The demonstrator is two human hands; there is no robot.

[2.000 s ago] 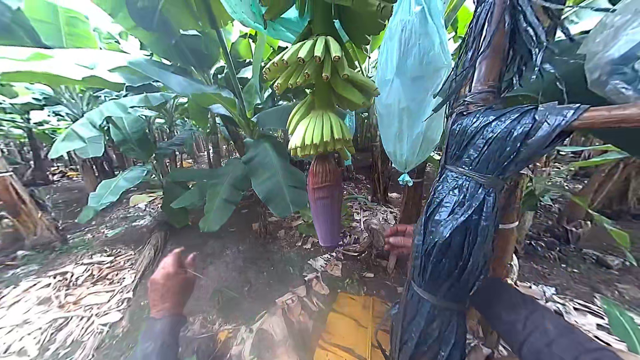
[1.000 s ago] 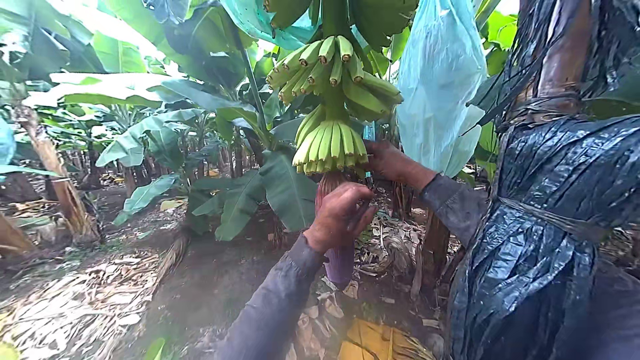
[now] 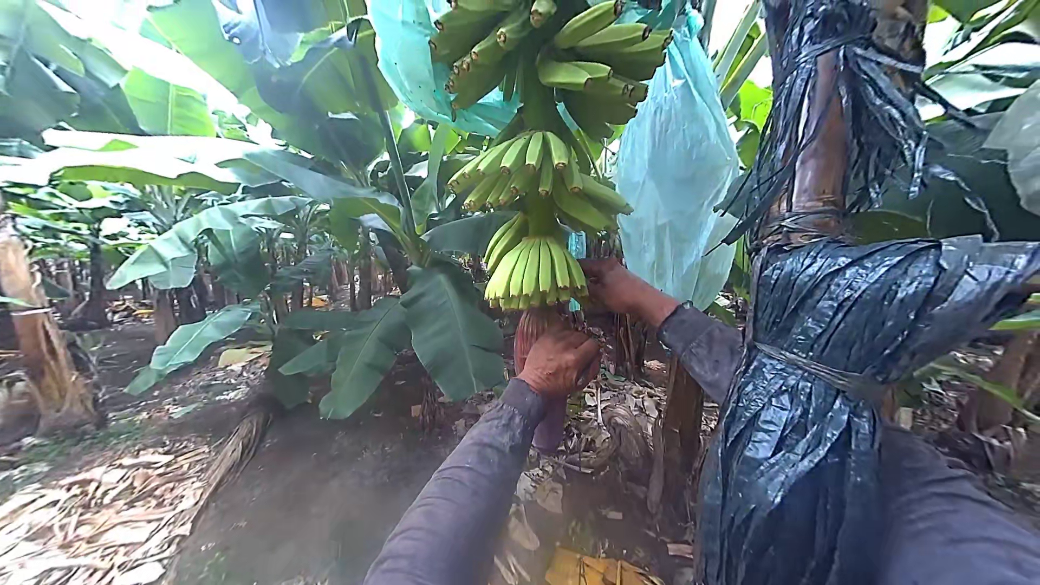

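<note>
A bunch of green bananas [image 3: 536, 272] hangs on its stalk at the upper middle of the head view. Below the lowest hand of fruit is the purple banana flower bud [image 3: 550, 426], its lower part showing beneath my left hand [image 3: 561, 361]. The fingers of my left hand are curled at the top of the bud, in front of it; its grip is partly hidden. My right hand [image 3: 613, 286] reaches from the right, round the far side of the plastic-wrapped trunk, to the edge of the lowest fruit. Its fingertips are hidden behind the fruit.
A trunk wrapped in dark plastic [image 3: 812, 439] stands close on the right. A pale blue plastic bag [image 3: 674, 162] hangs behind my right hand. Broad banana leaves [image 3: 451, 329] are at the left. Dry leaves [image 3: 106, 520] and a yellow object [image 3: 597, 569] lie on the ground.
Both hands, apart and away from the bunch two seconds ago, have come up to the bud and the lowest fruit. Since one second ago my left hand is slightly lower on the bud.
</note>
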